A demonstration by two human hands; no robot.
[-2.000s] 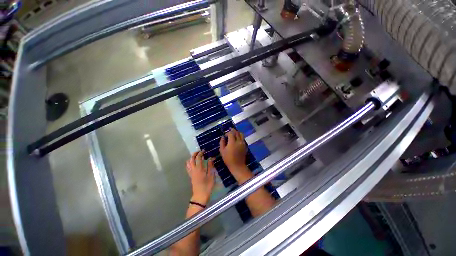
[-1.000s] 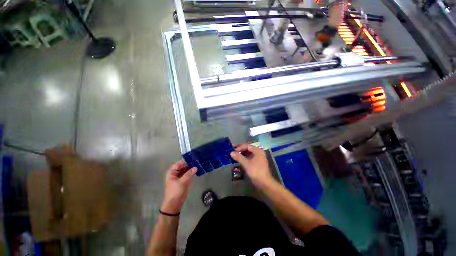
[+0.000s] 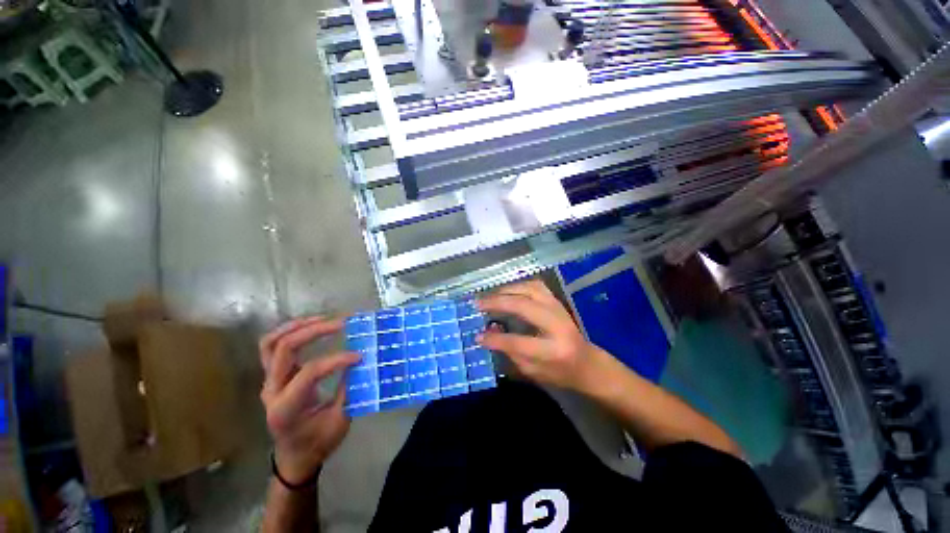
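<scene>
A small solar cell string [image 3: 417, 356], bright blue with thin pale lines, is held up in front of my body, its face turned to me. My left hand [image 3: 304, 380] grips its left edge between thumb and fingers. My right hand [image 3: 536, 338] pinches its right edge. The string is clear of the machine frame, and its whole face shows except at the gripped edges.
The silver machine guard frame [image 3: 625, 120] crosses above my hands, with flat transfer arms [image 3: 427, 257] below it. Heating lamps [image 3: 769, 141] glow orange at the right. A blue panel [image 3: 622, 318] and green table [image 3: 724, 390] are right; a cardboard box [image 3: 188, 385] is left.
My hands have left the machine bed with the string and now hold it nearer my body. It has tilted from dark to bright blue. The transfer arms have extended left over the open frame.
</scene>
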